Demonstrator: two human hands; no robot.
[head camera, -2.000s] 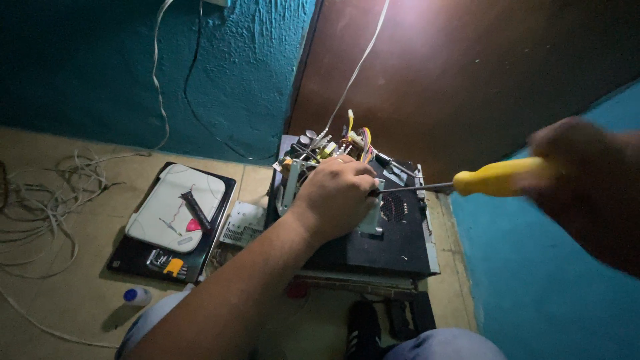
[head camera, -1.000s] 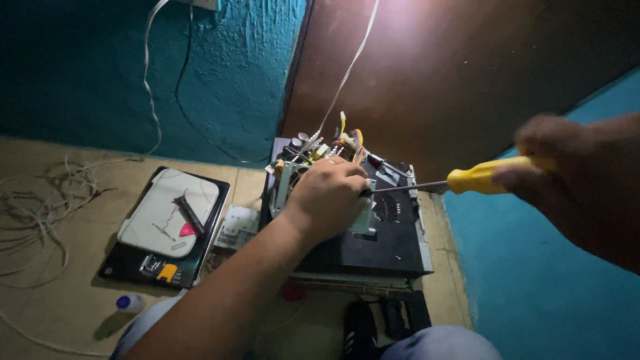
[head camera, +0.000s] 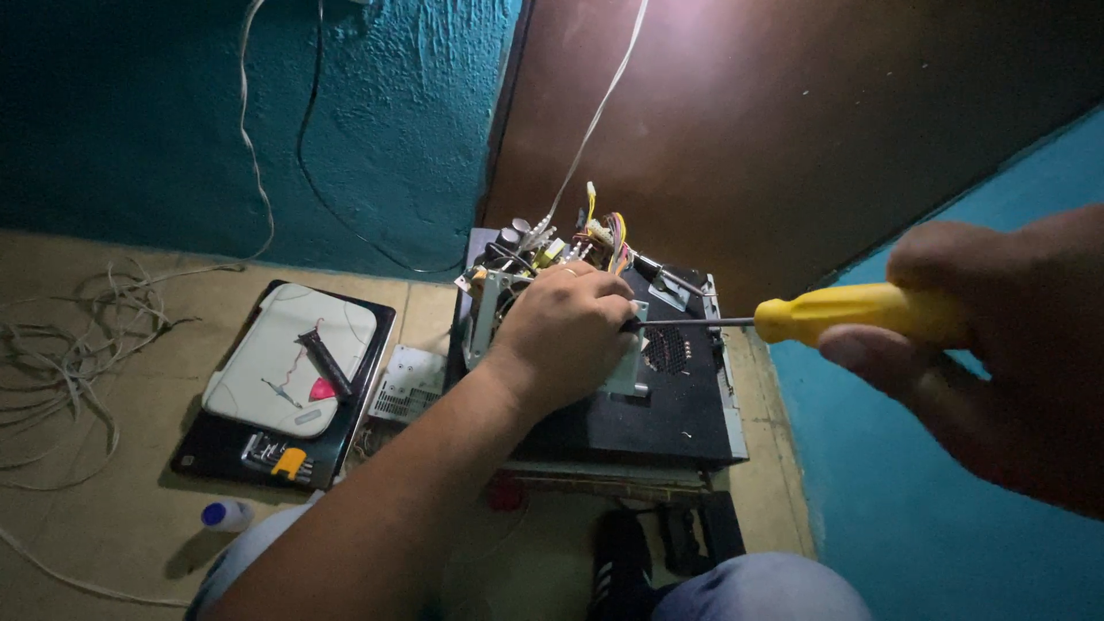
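Observation:
My right hand (head camera: 957, 319) grips the yellow handle of a screwdriver (head camera: 854, 312) at the right. Its shank runs level to the left and ends at the fingertips of my left hand (head camera: 565, 332). That hand rests on a grey metal housing (head camera: 628, 366), and its fingers close around something at the screwdriver's tip that I cannot make out. The housing lies on top of a black computer case (head camera: 595, 431) with a round vent grille (head camera: 668, 349). Behind the left hand are exposed electronic parts and a bundle of coloured wires (head camera: 617, 237).
Left of the case, a vented metal cover (head camera: 410, 384) lies near a black laptop (head camera: 194, 444) bearing a white tray-like panel (head camera: 259, 362) and a hex key set (head camera: 289, 461). A blue-capped bottle (head camera: 226, 516) and tangled cable (head camera: 60, 371) are on the floor. A brown door (head camera: 733, 155) stands behind.
The right hand stays on the screwdriver handle, with its fingers shifted a little. The left hand keeps its place on the metal housing.

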